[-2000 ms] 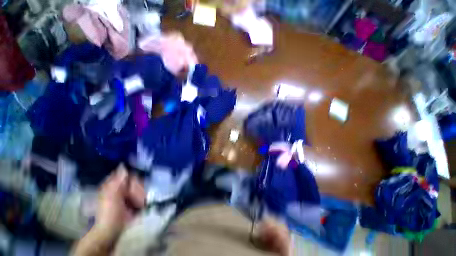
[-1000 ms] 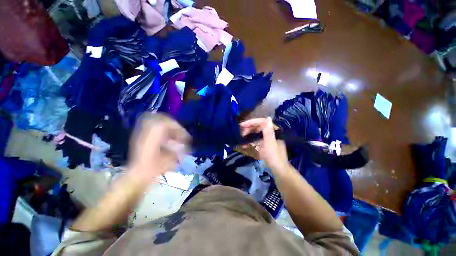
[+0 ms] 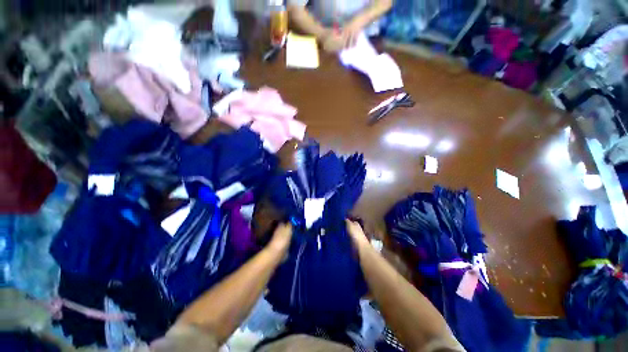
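Note:
A navy bundle of cut pieces (image 3: 318,265) stands upright in front of me, cinched at the middle, its top fanned out. A white bundle ticket (image 3: 313,211) lies on its cinched middle. My left hand (image 3: 281,237) grips its left side at the waist. My right hand (image 3: 355,234) grips its right side at the same height. The fingertips of both hands are partly hidden by the cloth.
Navy bundles lie left (image 3: 113,227) and right (image 3: 447,240); another with a yellow-green tie (image 3: 598,275) is far right. Pink cut pieces (image 3: 265,117), scissors or snips (image 3: 391,105) and paper slips (image 3: 508,183) lie on the brown table (image 3: 468,124). Another person's hands (image 3: 341,38) hold pale cloth beyond.
The dark strip that was stretched between my hands is no longer seen there. Both hands are now on the sides of the middle bundle. The view has shifted, showing the far person's hands.

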